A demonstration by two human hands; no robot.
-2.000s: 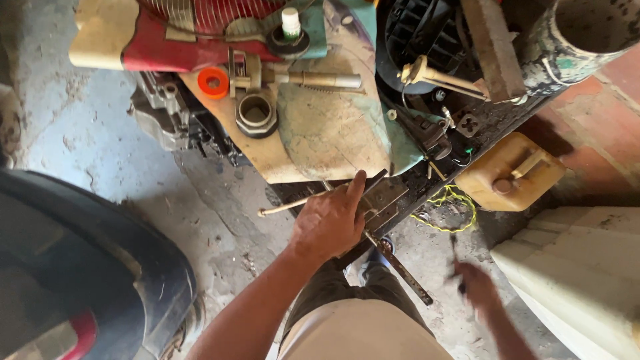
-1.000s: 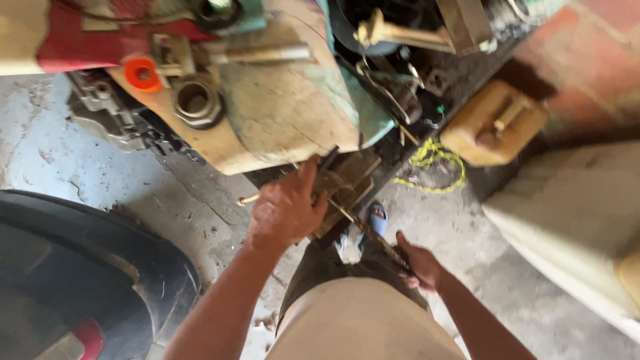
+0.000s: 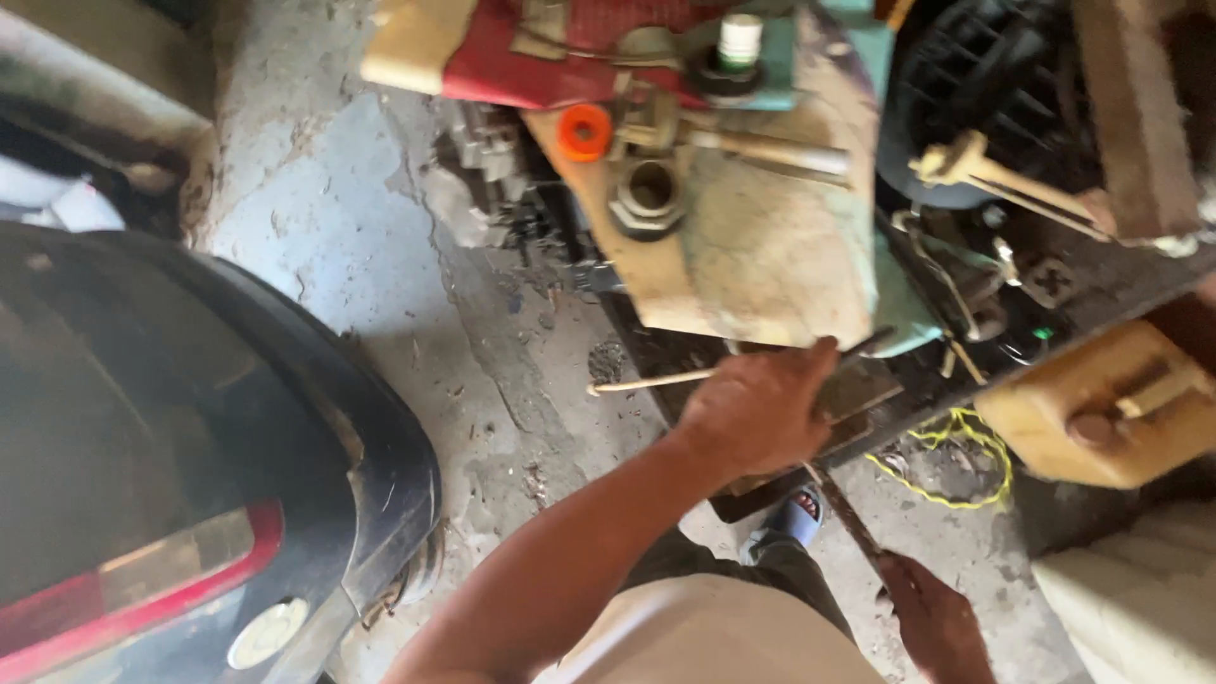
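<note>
My left hand (image 3: 760,413) lies at the near corner of a dark workbench, its fingers around a dark bar-like piece (image 3: 869,342) whose end sticks out beyond the index finger. What else lies beneath the palm is hidden. A thin pale rod (image 3: 655,382) points out leftward from beside this hand. Lower right, my right hand (image 3: 926,608) grips the near end of a long narrow dark metal tool (image 3: 845,508); its far end reaches under my left hand. Just beyond the left hand is a stained sheet (image 3: 779,256) bearing a large metal nut-like fitting (image 3: 649,197).
An orange ring (image 3: 583,132), a metal tool with a pale handle (image 3: 779,152) and a small white-capped bottle (image 3: 740,43) are on the bench. A yellow jerrycan (image 3: 1092,408) and yellow cord (image 3: 997,475) lie right. A dark vehicle (image 3: 190,399) stands left.
My right hand was apart from the long tool two seconds ago; it has since taken hold of its near end. My left hand remains at the bench corner. The view has shifted left.
</note>
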